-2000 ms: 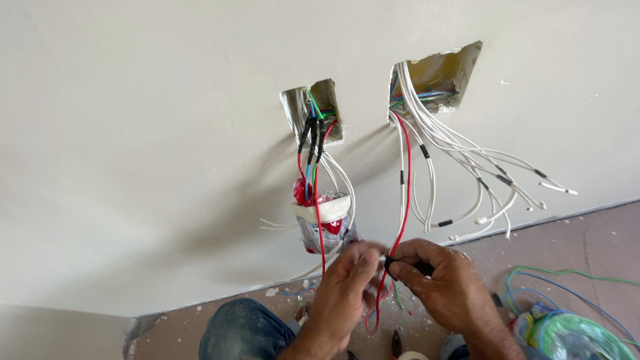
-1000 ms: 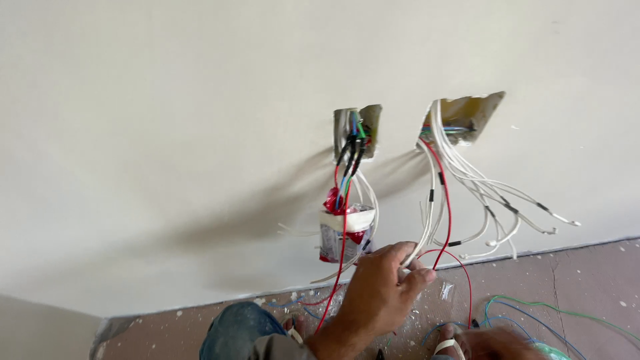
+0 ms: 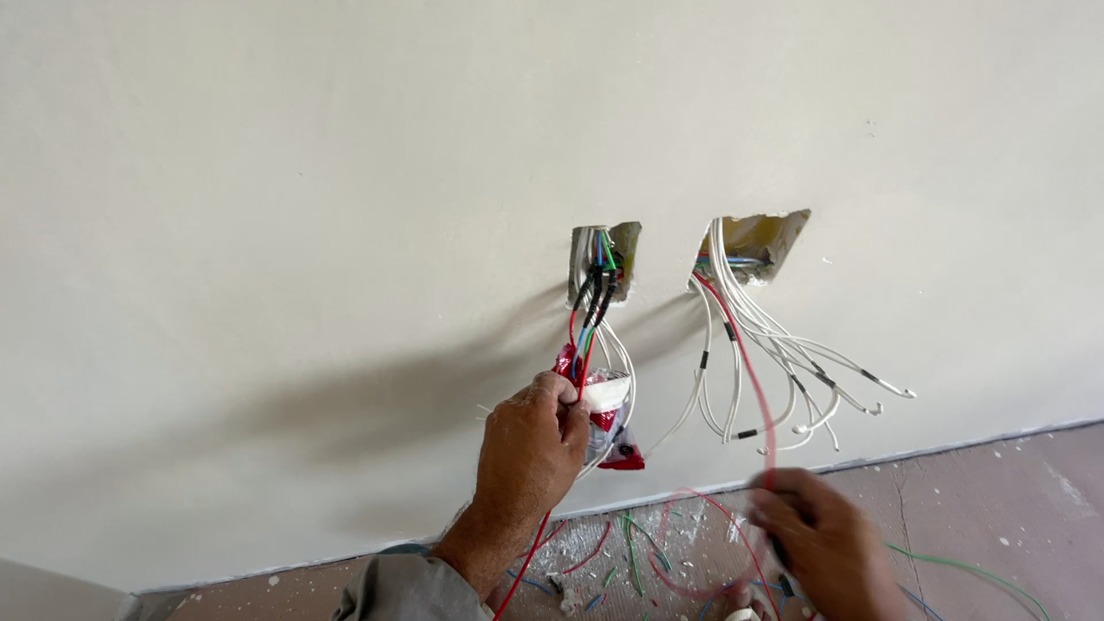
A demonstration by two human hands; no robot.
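Note:
My left hand point(image 3: 530, 440) pinches a red wire point(image 3: 586, 362) between thumb and fingertips, below the left wall box point(image 3: 605, 263). Beside those fingers hangs a plastic-wrapped bundle point(image 3: 614, 431) bound with white tape. Black-taped joints point(image 3: 595, 289) link wires at the left box. At lower right my right hand point(image 3: 811, 535), blurred, is closed around the red wire point(image 3: 759, 388) that comes down from the right wall box point(image 3: 750, 246); a dark object in that hand is too blurred to name. White cables point(image 3: 776, 345) with black tape bands fan out from the right box.
The pale wall point(image 3: 345, 216) meets a tiled floor point(image 3: 992, 509) spattered with white specks. Red, green and blue wire offcuts point(image 3: 634, 552) lie on the floor below the bundle. A long green wire point(image 3: 966, 565) curves across the tiles at right.
My hands were together at the red wire two seconds ago and are now apart. My left hand has moved up from the white cables to the red wire beside the wrapped bundle.

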